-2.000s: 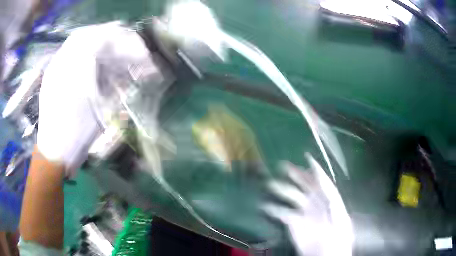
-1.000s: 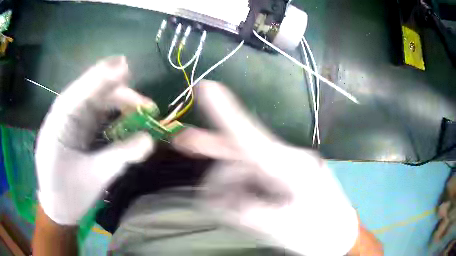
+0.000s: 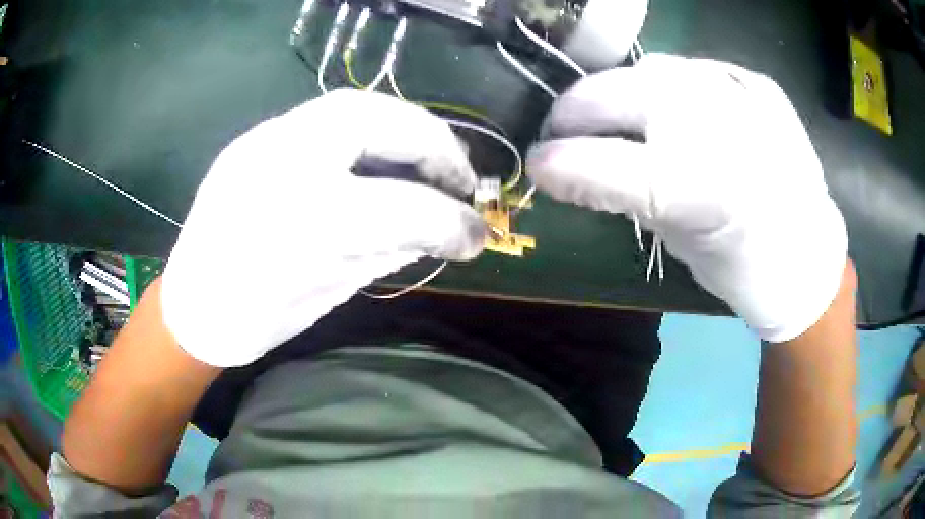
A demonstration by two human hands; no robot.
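My gloved left hand (image 3: 325, 218) pinches a small circuit board (image 3: 502, 228) between thumb and fingers, tan side showing, with a tiny white block on it. A thin solder wire (image 3: 101, 184) runs out to the left from behind this hand. My gloved right hand (image 3: 700, 182) is just right of the board, thumb and fingers close together; whether it grips a lead at its fingertips is unclear. White leads (image 3: 512, 142) and a yellow wire (image 3: 350, 66) run from the unit's terminals to the board. Other white lead ends show below my right hand.
The white unit (image 3: 451, 8) lies at the top edge, with its black end bracket (image 3: 538, 15) and white cylinder (image 3: 612, 30). A yellow sponge (image 3: 869, 81) in a black holder is at right. A green basket (image 3: 41, 335) of parts is at lower left, beyond the mat's front edge.
The board has moved right and now shows its tan side instead of green. My left hand has moved right with it. My right hand has moved up and right, its fingers now drawn together.
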